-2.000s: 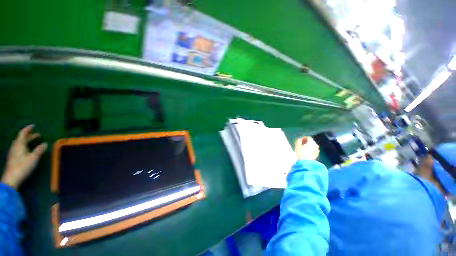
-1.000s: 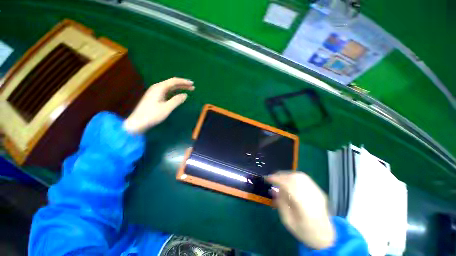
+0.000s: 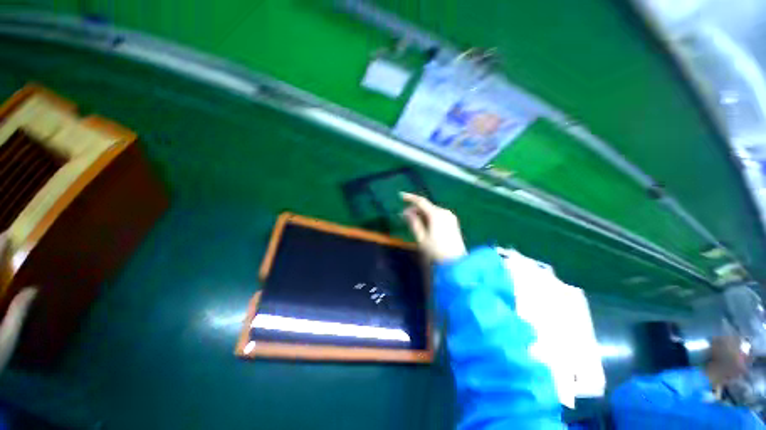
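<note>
A wooden frame [image 3: 344, 353] lies on the bench with a glossy black screen panel [image 3: 336, 273] filling it and reflecting a lamp. A thin black inner frame [image 3: 361, 200] lies flat behind it. My right hand [image 3: 435, 228] is at the inner frame's right side, fingers over its edge; blur hides whether it grips. My left hand [image 3: 12, 323] is cut off by the left edge, beside the stacked wooden frames [image 3: 92, 243]; its grip cannot be told.
White separator sheets [image 3: 558, 323] lie on a stack at the right. A work instruction sheet [image 3: 462, 113] and a small label card [image 3: 386, 77] hang on the green back board [image 3: 277, 42]. Another person's blue sleeve [image 3: 672, 399] and hand [image 3: 726, 361] show at the far right.
My right hand has moved from the front right of the screen panel back to the black inner frame. My left hand has moved left to the stacked frames. The view has shifted.
</note>
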